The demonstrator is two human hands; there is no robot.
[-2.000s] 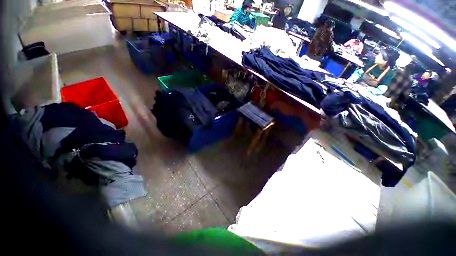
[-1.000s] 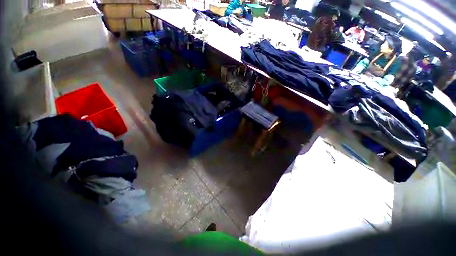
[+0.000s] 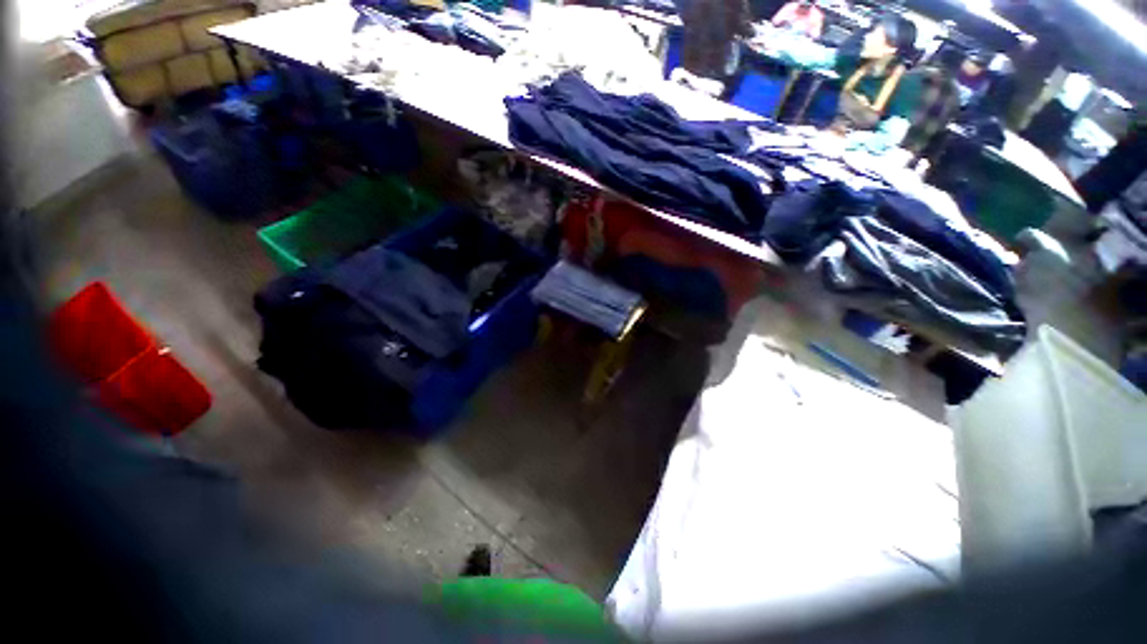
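Observation:
Neither of my hands shows. Nearest in front of me is the small side table with a white cover (image 3: 818, 491), its loose edge hanging down on the left. A thin blue stick (image 3: 845, 365) lies at its far end. Beyond it, navy garments (image 3: 642, 145) and a grey and navy garment pile (image 3: 918, 271) lie on the long white table (image 3: 440, 103), some cloth hanging over its edge. A blue crate (image 3: 484, 352) on the floor holds dark garments (image 3: 365, 327), which spill over its left side.
A stool (image 3: 589, 299) stands right of the blue crate, a green crate (image 3: 340, 224) behind it. A red crate (image 3: 126, 365) is on the left. A large pale bin (image 3: 1044, 440) stands right of the side table. People sit beyond the long table, one with bare forearms (image 3: 868, 94).
The view has swung to the right, so crates and long table sit further left. The navy and grey bundle at the lower left has mostly left the picture. The pale bin shows more.

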